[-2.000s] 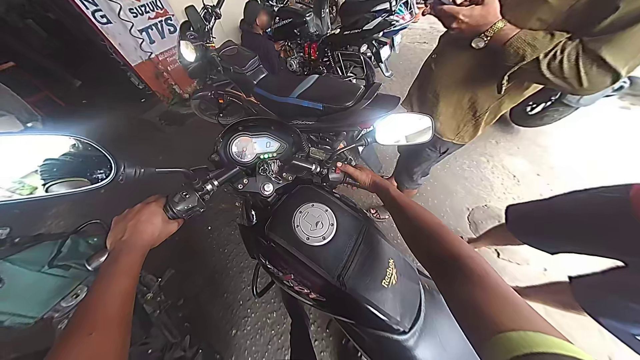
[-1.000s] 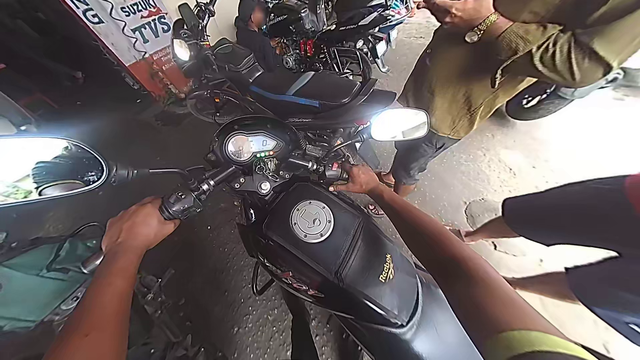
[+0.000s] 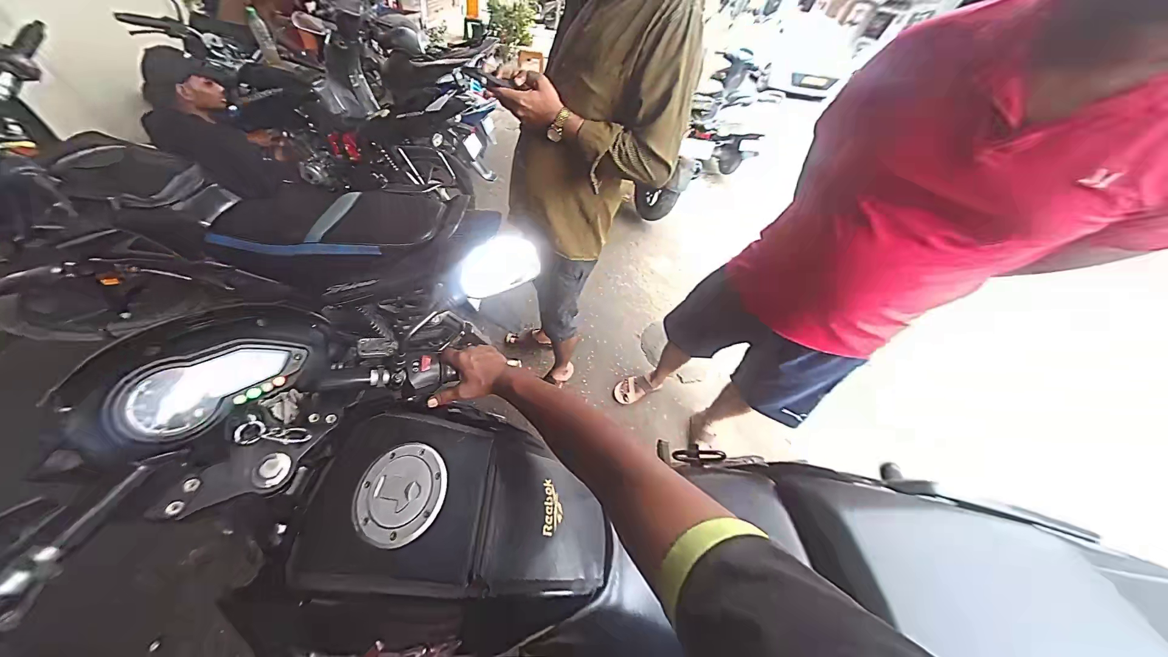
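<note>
My right hand is closed around the right handlebar grip of a black motorcycle, beside the switch housing with its red switch. Left of it glows the instrument cluster, with a key ring below. The round fuel cap sits on the black-covered fuel tank, which bears a Reebok mark. A bright round-edged mirror stands above my right hand. My left hand is out of the frame; only part of the left handlebar shows at lower left.
A parked motorcycle with a black seat stands close ahead. A person in an olive shirt holds a phone; another in a red shirt stands at the right. Someone in a black cap sits beside more parked motorcycles. A scooter is farther back.
The view has swung strongly to the right, so my left hand, earlier on the left grip, has left the frame. My right hand stays on the right grip. The red shirt now shows much more.
</note>
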